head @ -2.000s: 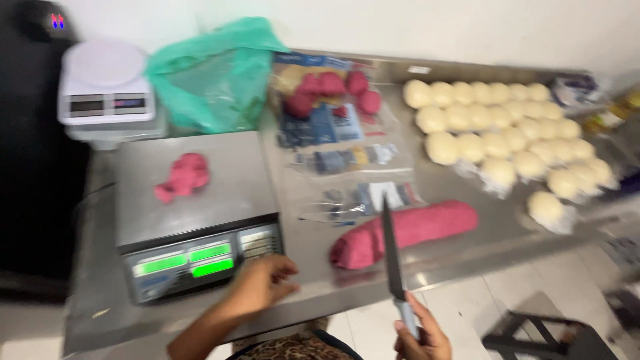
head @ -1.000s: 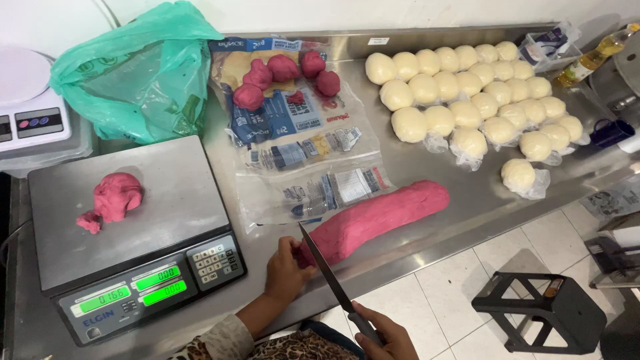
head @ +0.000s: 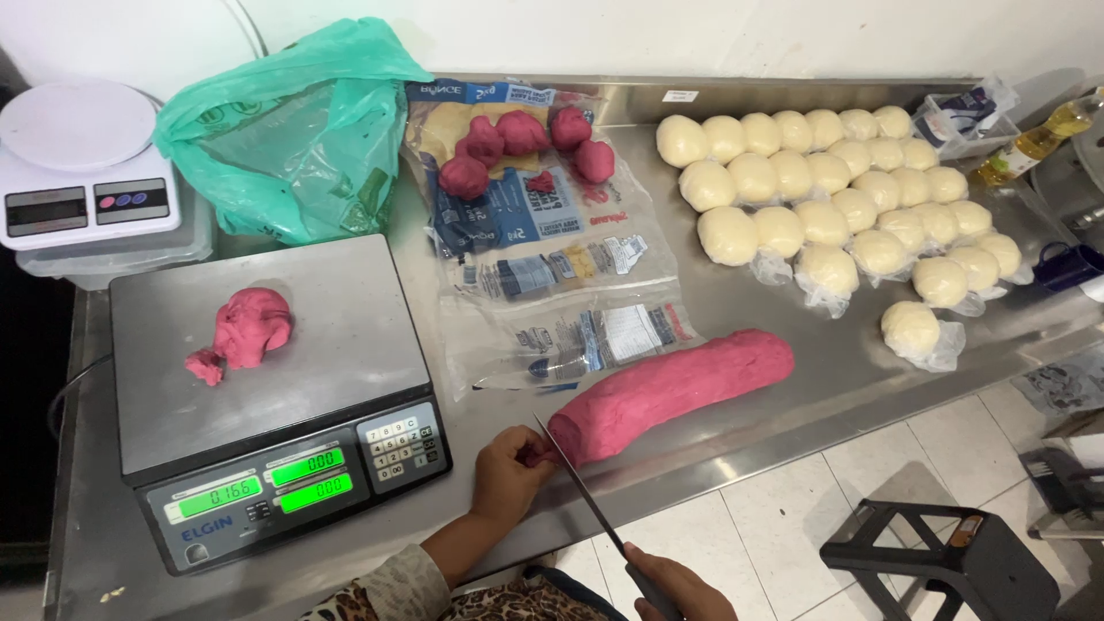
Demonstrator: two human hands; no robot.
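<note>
A thick log of pink dough (head: 681,388) lies on the steel table. At its near left end, my left hand (head: 511,473) pinches a small bit of pink dough (head: 539,450). My right hand (head: 677,586) grips the dark handle of a long knife (head: 586,492), whose blade crosses beside the log's left end; whether it cuts in, I cannot tell. On the plate of the Elgin scale (head: 259,431) sits a pink dough lump (head: 252,328) with a smaller piece (head: 205,366) against it. Several pink dough balls (head: 522,134) rest on a printed plastic bag (head: 561,259).
Rows of wrapped pale dough balls (head: 793,177) fill the table's right part. A green plastic bag (head: 293,138) and a white kitchen scale (head: 86,164) stand behind the Elgin scale. At the far right are an oil bottle (head: 1039,142) and a dark mug (head: 1069,266). A black stool (head: 949,552) stands on the floor.
My left hand was open two seconds ago; now its fingers pinch dough at the log's left end. The knife has moved from over the log's middle to that end. The view has shifted.
</note>
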